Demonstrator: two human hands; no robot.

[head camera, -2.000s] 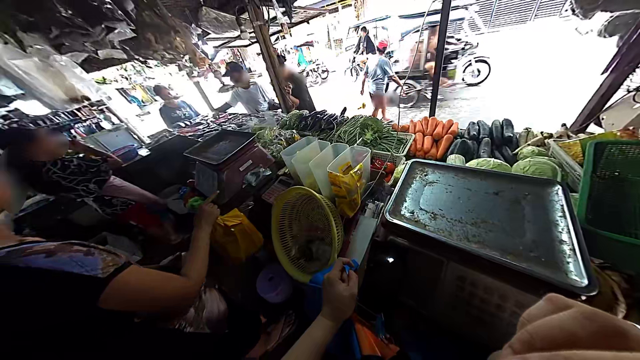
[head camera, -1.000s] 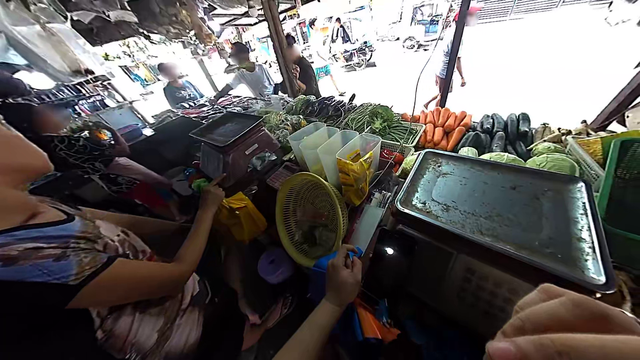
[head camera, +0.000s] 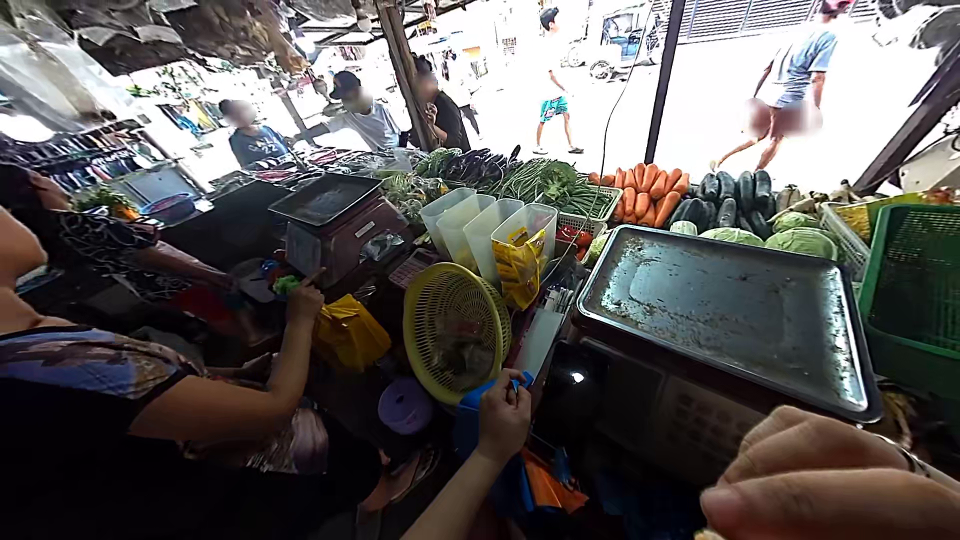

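Note:
My left hand grips the top of a blue plastic bag, low and in front of a tilted yellow plastic basket. At the lower right, close to the camera, is my right hand, its fingers curled together below the near right corner of a scale with a wide metal tray. A small pale bit shows at the frame's bottom edge under its thumb; whether the fingers hold it cannot be made out. Translucent plastic bins stand behind the basket, one with yellow packaging hanging from it.
A co-worker sits at the left, one finger pointing toward a second scale. Carrots, cucumbers, cabbages and green beans lie behind the tray. A green crate stands at the right. Several people are beyond the stall.
Passers-by in the street have changed places. My left hand still holds the blue bag, and my right hand stays near the tray's corner. The co-worker's pointing hand remains by the second scale.

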